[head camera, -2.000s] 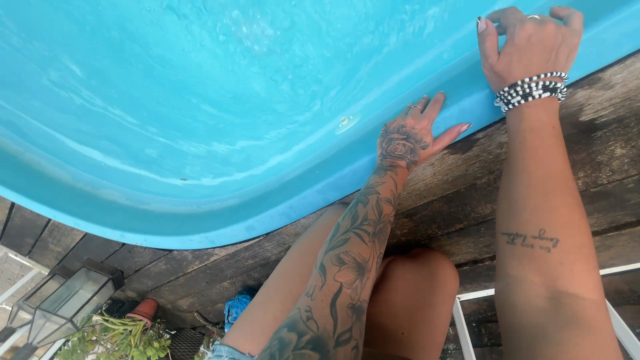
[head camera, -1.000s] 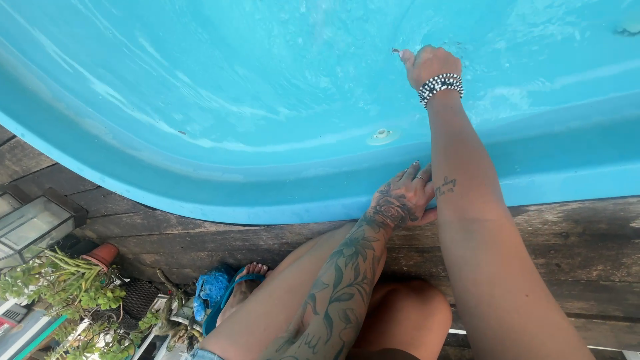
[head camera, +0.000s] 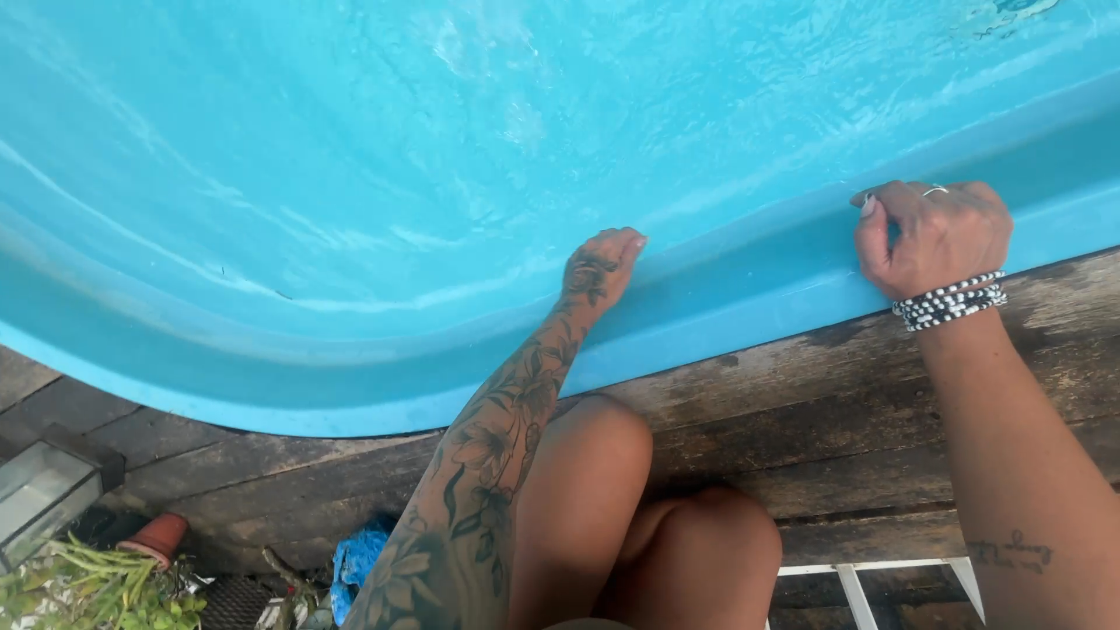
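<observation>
A blue pool (head camera: 367, 201) filled with water takes up the upper part of the view, its smooth light-blue rim (head camera: 306, 418) curving down the left and along the wooden deck. My left hand (head camera: 602, 267), at the end of a tattooed forearm, is over the inner edge of the pool with its fingers curled; its fingertips are partly hidden, and I cannot tell whether it holds something. At the right, my right hand (head camera: 936, 229) is bent over the rim, with a ring and black-and-white beaded bracelets (head camera: 949, 302); what lies under its curled fingers is hidden.
Weathered wooden planks (head camera: 805, 411) border the pool below my bent knees. At lower left are a glass lantern (head camera: 48, 494), a terracotta pot (head camera: 157, 538), green plants (head camera: 96, 582) and a crumpled blue thing (head camera: 357, 564). A white metal frame (head camera: 853, 591) stands at lower right.
My right hand has come back from over the water to the rim. My left hand has moved from the rim to over the pool's inner edge, its fingers now curled.
</observation>
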